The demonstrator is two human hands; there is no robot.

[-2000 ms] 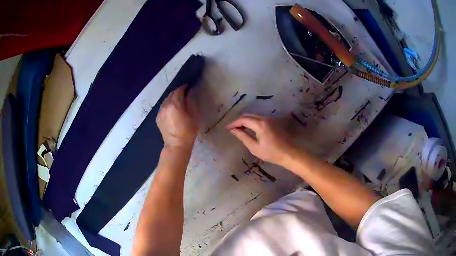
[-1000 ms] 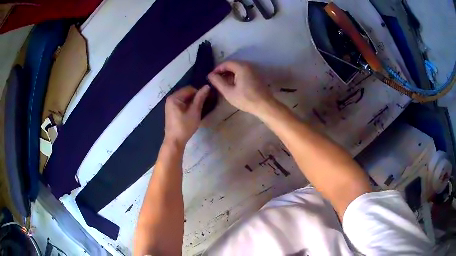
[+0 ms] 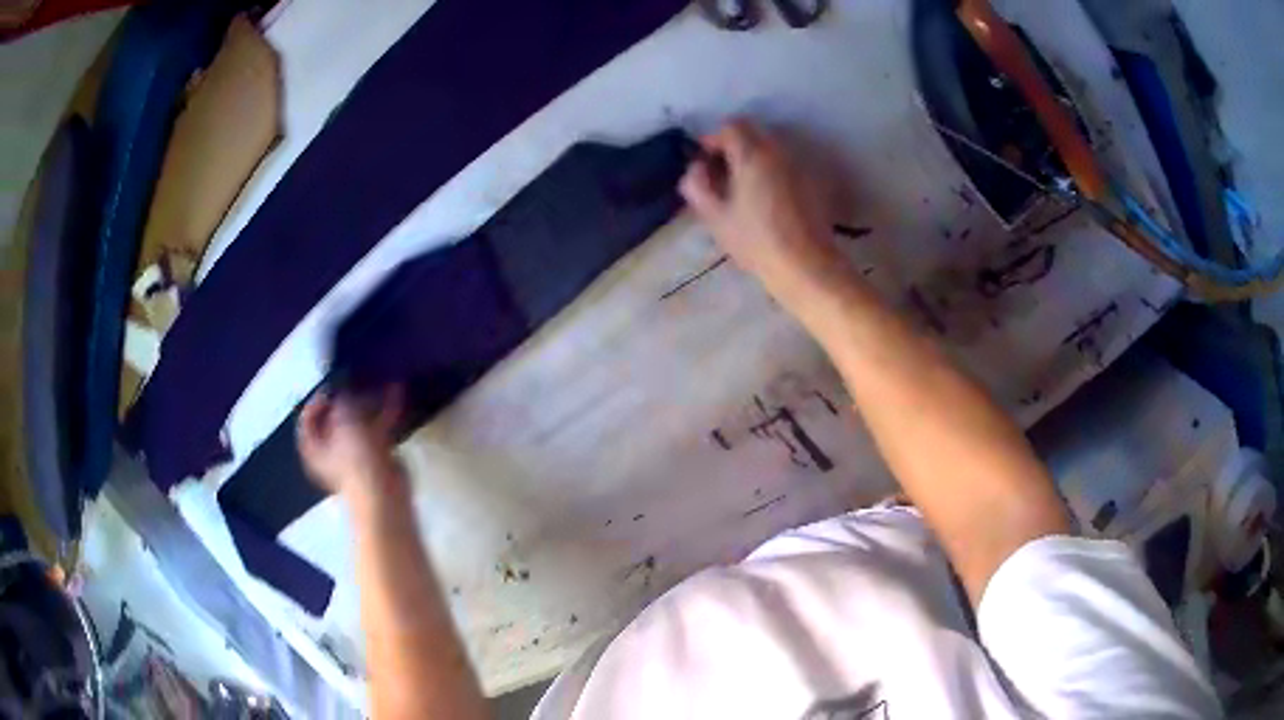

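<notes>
A long dark waistband piece (image 3: 542, 260) lies diagonally on the pale padded table (image 3: 563, 464). Its middle looks dark purple and its right stretch charcoal. My right hand (image 3: 753, 197) grips its upper right end. My left hand (image 3: 352, 433) is blurred and on the strip's lower left part; the fingers are partly lost against the cloth, and its hold is unclear. The narrow far end bends toward me at the lower left. A wider stack of dark purple pieces (image 3: 352, 183) lies beyond it, untouched.
The iron (image 3: 993, 120), with its orange-brown handle and blue hose, rests at the upper right. Scissors loops (image 3: 760, 11) are cut off by the top edge. A tan card piece (image 3: 211, 162) and padded blue form (image 3: 124, 211) lie far left. A white roll (image 3: 1242, 499) is at right.
My hands have moved apart along the strip, the left down-left, the right up-right. The strip's upper part is opened out wider, showing purple. The view has shifted slightly.
</notes>
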